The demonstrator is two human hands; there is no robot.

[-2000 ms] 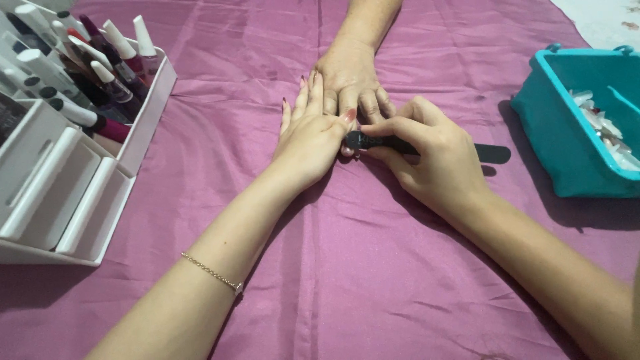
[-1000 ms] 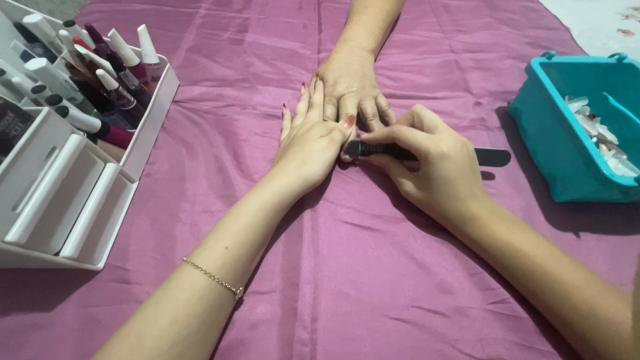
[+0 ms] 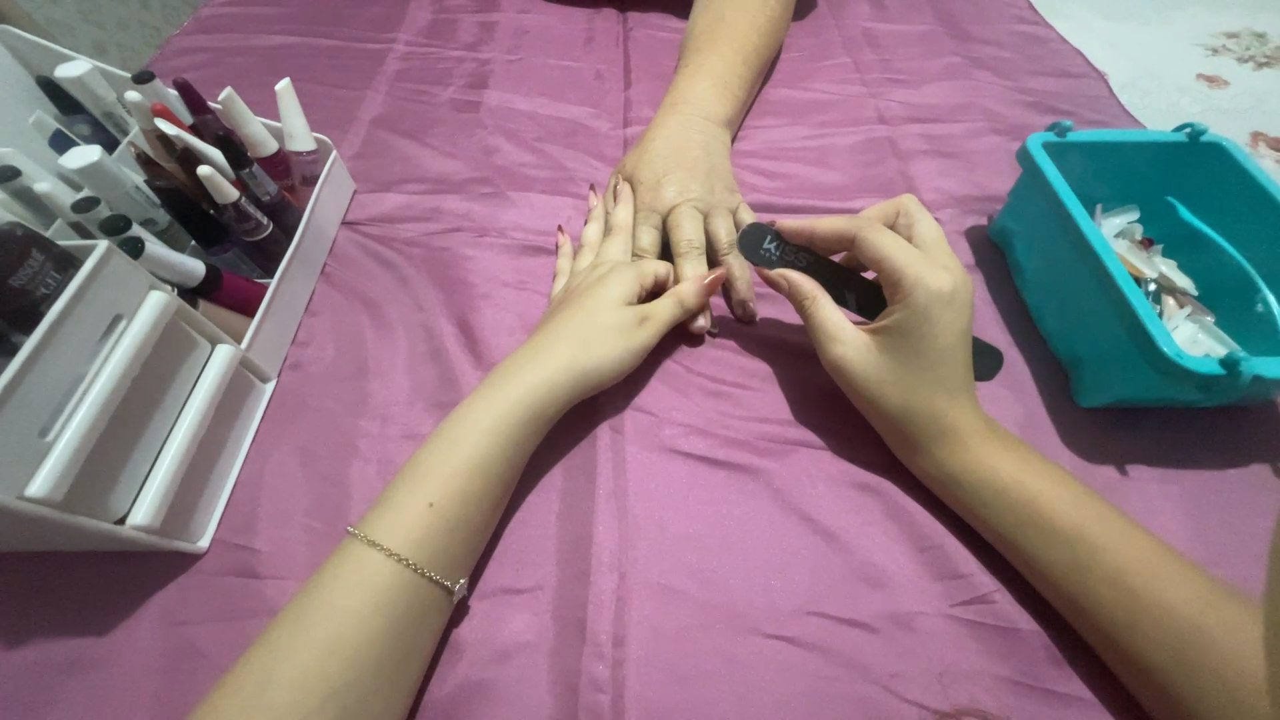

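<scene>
Another person's hand lies palm down on the satin cloth, reaching in from the top. My left hand, with long painted nails and a chain bracelet at the wrist, grips one of its fingers, thumb on top; the exact hold underneath is hidden. In my right hand is a black nail file, pinched between thumb and fingers near its rounded, marked end. The file's other end sticks out past the hand on the right. Its near end is beside the person's outer finger; whether they touch is unclear.
A white organizer with nail polish bottles stands on the left. On the right is a turquoise plastic basket holding pale nail tips. Wrinkled pink-purple cloth covers the table. Floral fabric shows at the upper right.
My right hand has moved right with the file, away from the finger by my left thumb. The file now points up-left. My left hand stays on the person's hand.
</scene>
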